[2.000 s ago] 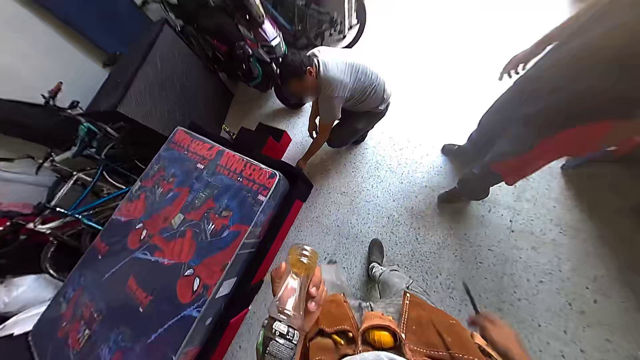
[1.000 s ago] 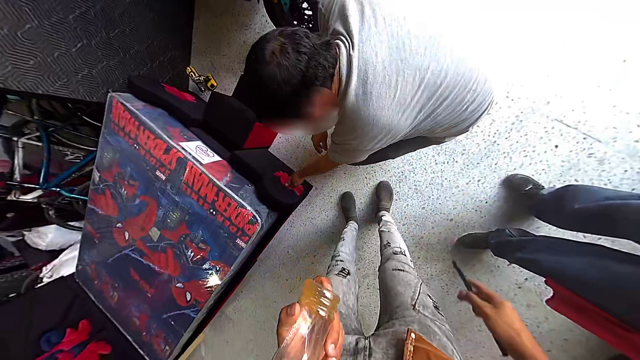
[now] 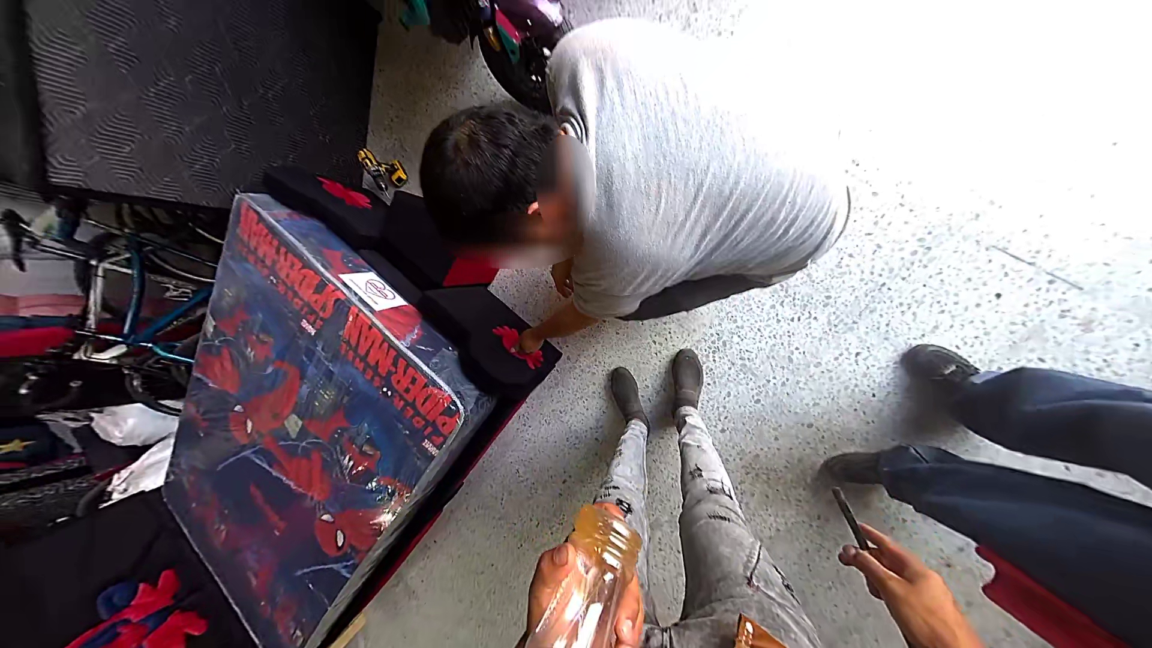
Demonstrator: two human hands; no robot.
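Observation:
My left hand (image 3: 551,576) is wrapped around a clear bottle or jar (image 3: 594,576) with amber residue at its uncapped, threaded neck, low in the middle of the head view. At the lower right, my right hand (image 3: 900,576) grips a thin dark stick-like tool (image 3: 849,518), its tip pointing up and left. To the left stands a bed base (image 3: 504,346) with dark and red upholstery, carrying a plastic-wrapped Spider-Man mattress (image 3: 297,432). A crouching person in a grey shirt (image 3: 693,171) touches a red patch (image 3: 517,347) at the base's corner.
A second person's legs (image 3: 1008,450) stand at the right. A yellow and black cordless drill (image 3: 382,171) lies on the floor behind the bed. Bicycles (image 3: 135,297) and a large dark padded block (image 3: 207,99) are at the left; a wheel (image 3: 515,63) shows at the top.
The crouching person and the bed now appear much closer, as the view has shifted strongly. The bottle stays in my left hand and the dark tool in my right.

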